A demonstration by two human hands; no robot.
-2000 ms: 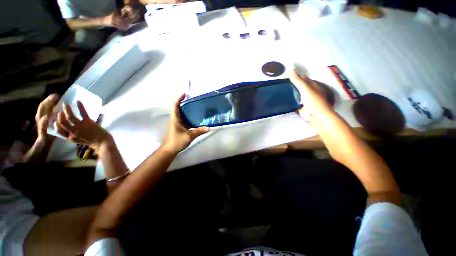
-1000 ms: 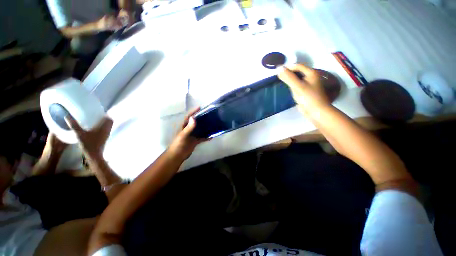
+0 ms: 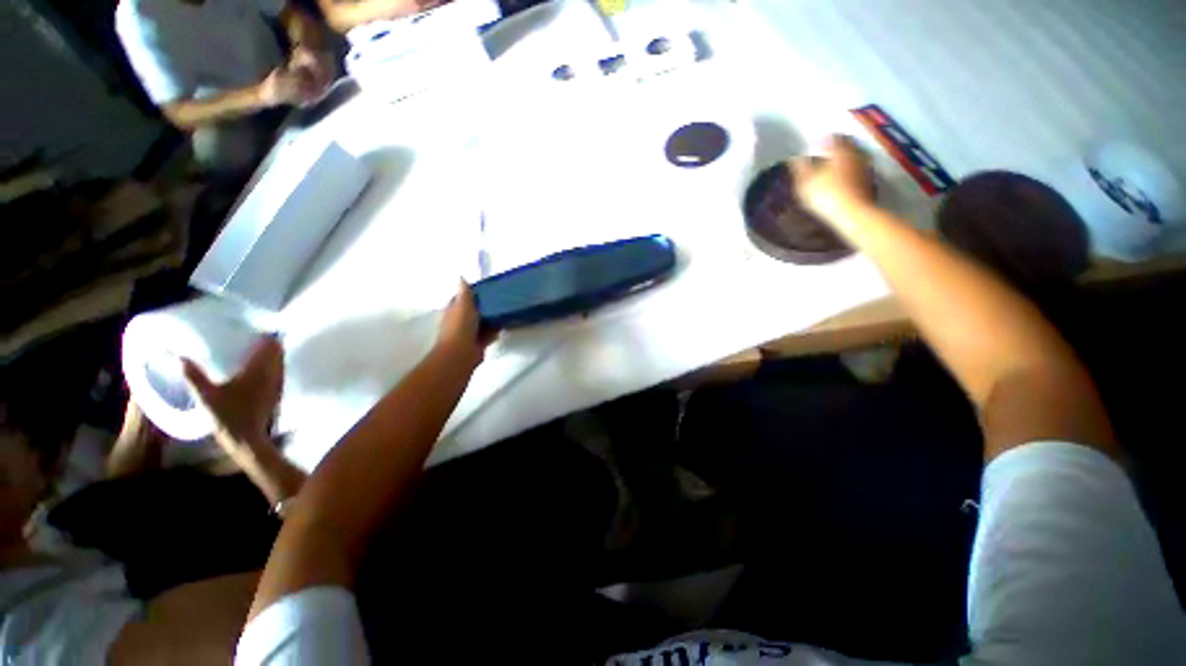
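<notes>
My left hand (image 3: 466,323) holds the mirror dash cam (image 3: 579,280) by its left end. The long dark bar lies low over the white table, its right end free. My right hand (image 3: 836,180) is at the rim of a round brown case (image 3: 780,221), its fingers over the upper right edge; whether they grip anything is too blurred to tell. A smaller brown disc (image 3: 696,145) lies beyond, to the left of that case.
A narrow red and black strip (image 3: 904,148) and a large brown disc (image 3: 1012,229) lie at right, beside a white round item (image 3: 1129,195). A white carton (image 3: 284,221) stands at left. A neighbour's hand holds a white roll (image 3: 195,358). Another person sits far left.
My right hand has let go of the mirror and moved right to the brown case. The mirror has shifted with my left hand. The neighbour's roll has moved lower.
</notes>
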